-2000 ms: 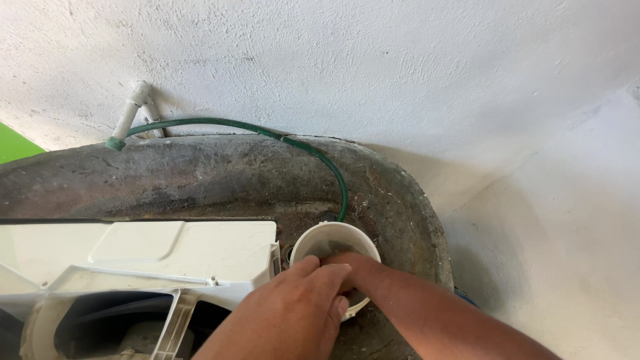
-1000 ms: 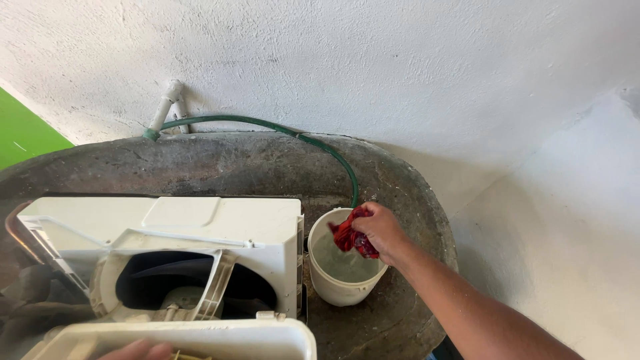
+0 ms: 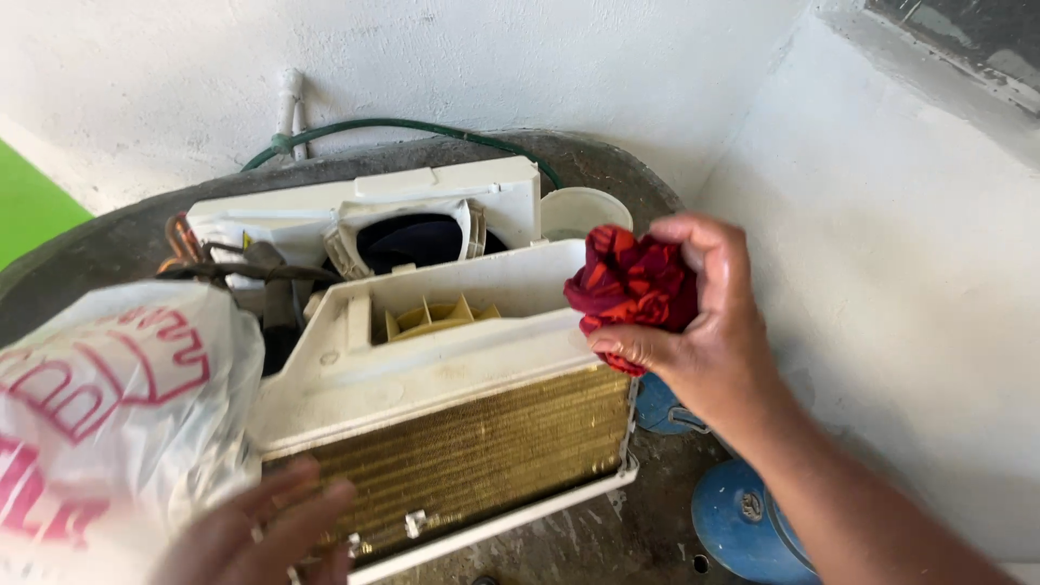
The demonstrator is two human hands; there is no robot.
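Observation:
A bunched red patterned cloth is gripped between the thumb and fingers of my right hand, over the right end of a white plastic air conditioner housing. Yellow fan blades show in the housing's opening, and a gold-coloured finned coil covers its front. My left hand, blurred, has its fingers apart in front of the coil's lower left and holds nothing. Behind the cloth stands a white bucket, partly hidden.
A second white housing part with a round dark opening lies behind. Copper pipes and a printed plastic bag are at left. A green hose runs along the concrete basin's rim. Blue metal tanks stand at lower right.
The red cloth, held at the bucket one second ago, is now over the housing's right end in my right hand. More of the coil housing and the plastic bag have come into view.

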